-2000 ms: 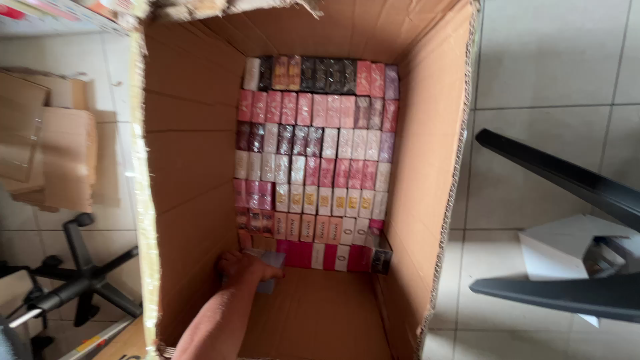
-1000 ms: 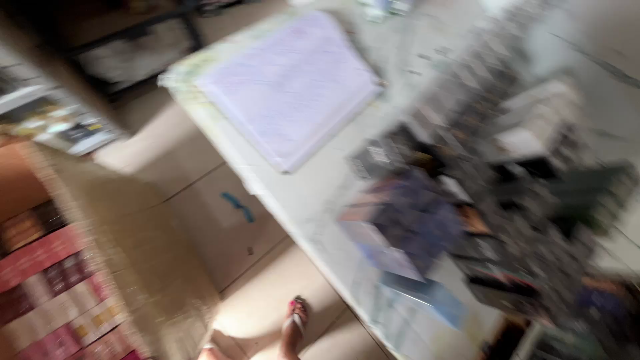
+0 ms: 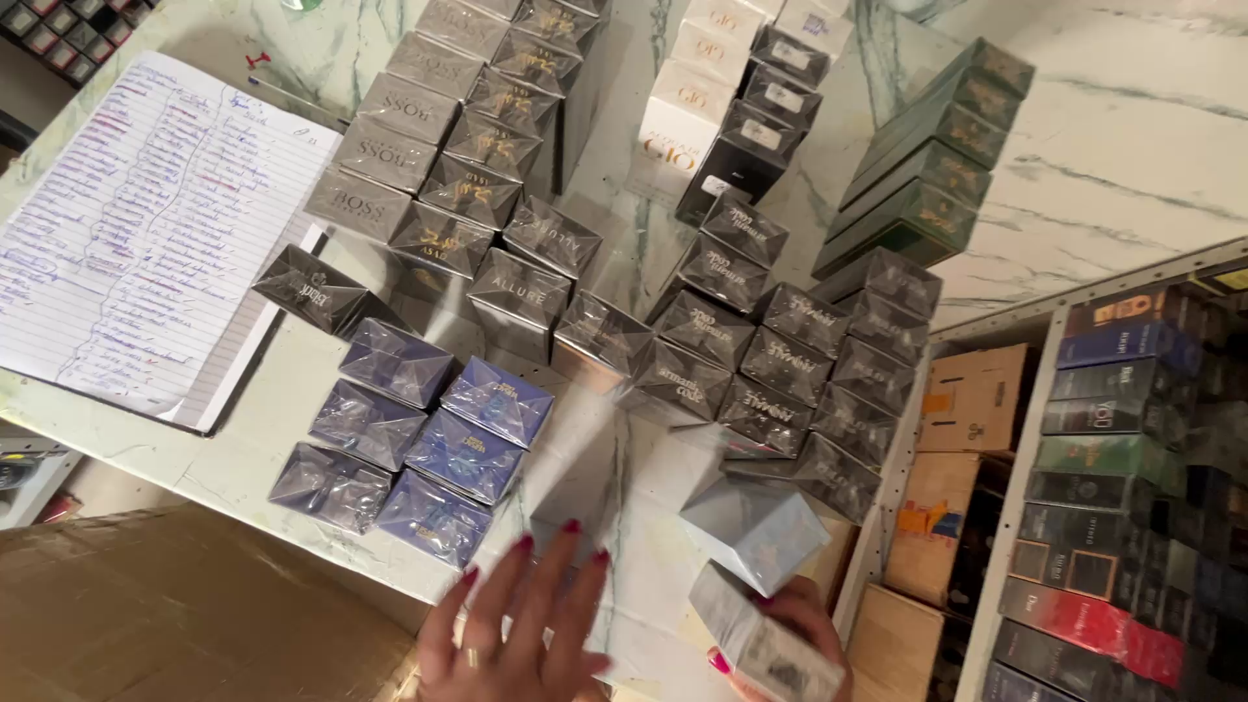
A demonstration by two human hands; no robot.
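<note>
My left hand (image 3: 517, 624), fingers spread and a ring on one finger, is over the near part of the marble-patterned table, below several blue wrapped boxes (image 3: 466, 458). It holds nothing that shows. My right hand (image 3: 804, 624) grips a grey-white wrapped perfume box (image 3: 765, 639) at the bottom right, its thumb at the near side. A light blue box (image 3: 756, 531) touches the fingertips of that hand; whether it is held too cannot be told. Dark wrapped perfume boxes (image 3: 682, 375) stand in rows beyond it.
An open notebook with handwriting (image 3: 146, 234) lies at the left. Grey boxes (image 3: 390, 151), white boxes (image 3: 682, 117) and green boxes (image 3: 921, 214) stand farther back. A large cardboard carton (image 3: 185, 604) is at the lower left. Shelves hold more boxes (image 3: 1102, 546) at the right.
The view has swung from inside the carton to the tabletop. Two seconds ago a hand reached into the carton beside packed boxes; now both hands are over the table, the right one on a box.
</note>
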